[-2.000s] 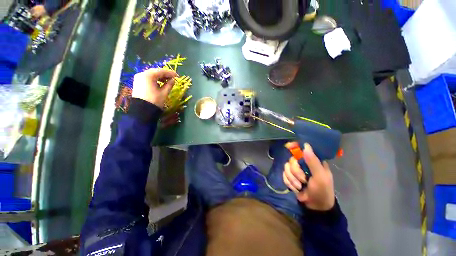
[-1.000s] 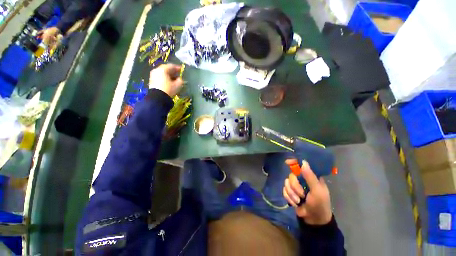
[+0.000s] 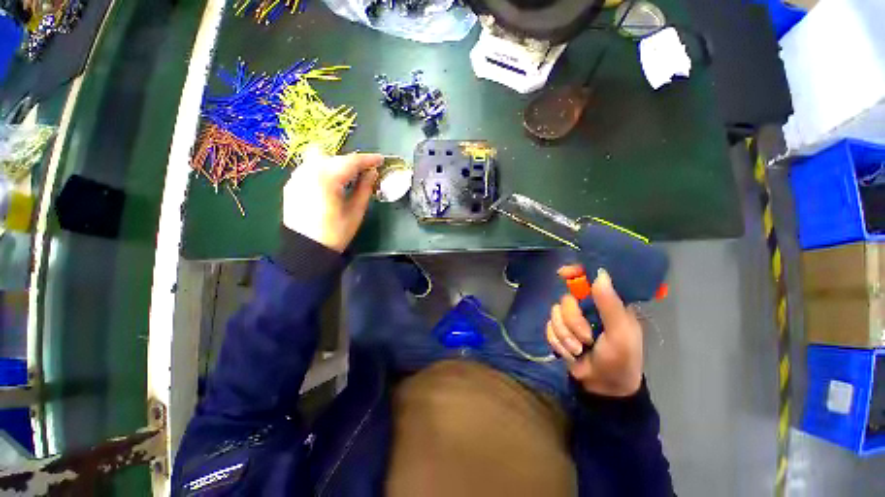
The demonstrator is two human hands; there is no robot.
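My left hand [image 3: 332,197] pinches thumb and forefinger together at the upper left rim of the flux tin [image 3: 395,182]; a thin lead wire seems to show at the fingertips, small and blurred. My right hand [image 3: 600,333] grips the soldering gun [image 3: 621,260], a finger by its orange trigger. The gun's metal nose points left, its tip close to the right edge of the dark soldering fixture [image 3: 454,182]. Yellow lead wires [image 3: 315,116], blue lead wires [image 3: 254,102] and brown-red lead wires [image 3: 233,155] lie in a pile beyond my left hand.
A cluster of small black parts [image 3: 412,100] lies behind the fixture. Farther back are a clear bag of components [image 3: 412,21], a black round item [image 3: 539,15] over a white base [image 3: 514,60], a brown dish [image 3: 555,113] and white tissue [image 3: 665,56]. A conveyor runs at left.
My left hand has moved from the far side of the wire pile back towards me, to the flux tin. My right hand still holds the gun beside the fixture. The camera view has shifted.
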